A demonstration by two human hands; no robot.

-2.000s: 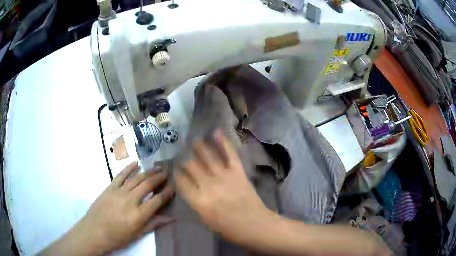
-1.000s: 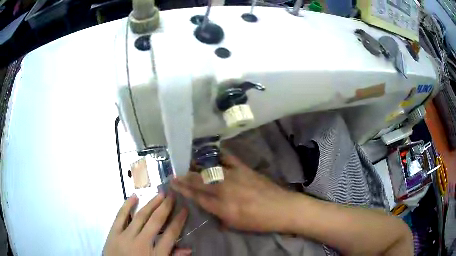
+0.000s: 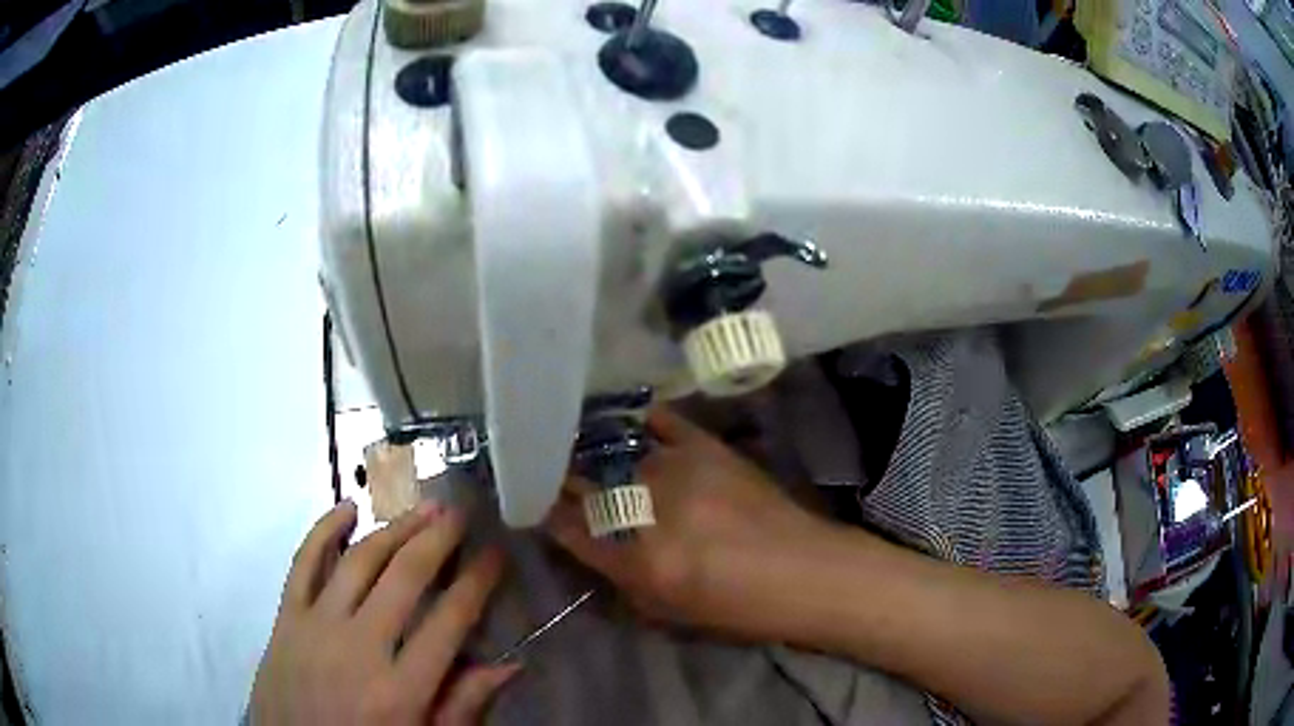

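The grey-brown garment piece (image 3: 568,674) lies on the machine bed and bunches up under the arm of the white sewing machine (image 3: 908,156). A finely striped part (image 3: 979,475) shows to the right. My left hand (image 3: 376,617) lies at the cloth's left edge, fingers spread, fingertips by the tan patch (image 3: 393,479). My right hand (image 3: 681,525) rests on the cloth behind the lower tension dial (image 3: 620,506); its fingertips are partly hidden. A thin pale line, thread or a thin tool, lies between the hands. The needle is hidden by the machine head.
The white table (image 3: 156,411) extends to the left. An upper dial (image 3: 734,349) sticks out of the machine front. A small tool box (image 3: 1189,504) is at the right, with yellow-orange handles (image 3: 1260,518) beside it. A cream control panel (image 3: 1167,57) is at the upper right.
The view has moved closer to the machine head. Both hands have gone from the cloth in front of the machine to beside and under the head. The cloth now reaches under the head.
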